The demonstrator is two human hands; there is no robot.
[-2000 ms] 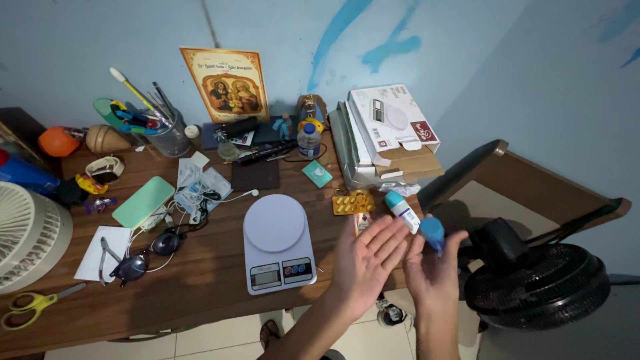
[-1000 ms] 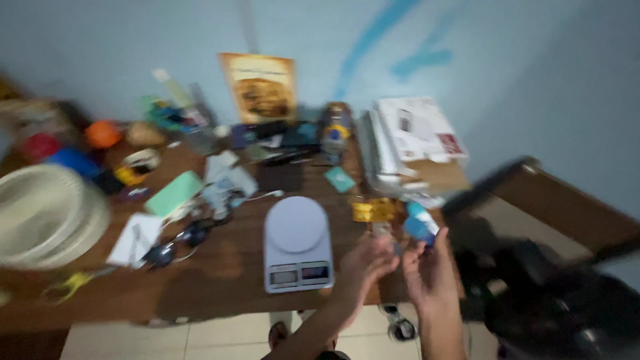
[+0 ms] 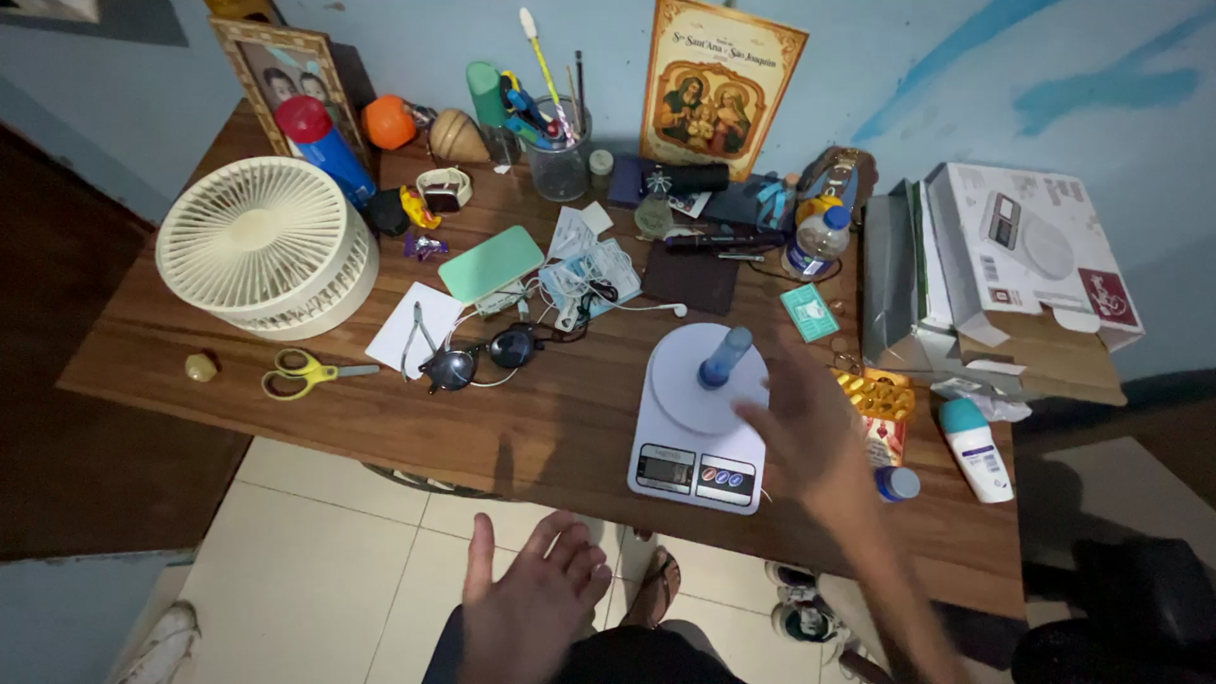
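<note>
A white digital kitchen scale (image 3: 657,418) lies near the front edge of the wooden desk. On its round plate stands a small translucent blue bottle (image 3: 726,356). My right hand (image 3: 817,432), blurred, is just right of that bottle with its fingers apart and nothing visible in them. Below the desk's front edge, my left hand (image 3: 537,594) hangs over the floor, palm up, open and holding nothing. Right of my right hand are a blue-capped container (image 3: 897,483), a blister pack of yellow capsules (image 3: 879,394) and a white roll-on deodorant with a teal cap (image 3: 978,456).
A white fan (image 3: 266,247), yellow scissors (image 3: 309,372), sunglasses (image 3: 480,359) and a green case (image 3: 492,264) lie to the left. At the back are a pen cup (image 3: 560,169) and a water bottle (image 3: 817,242). An open scale box (image 3: 1035,247) rests at the right.
The small blue bottle, before in or at my right hand, now stands on the scale. My hands have moved apart, the left one down past the desk edge. The view has turned left.
</note>
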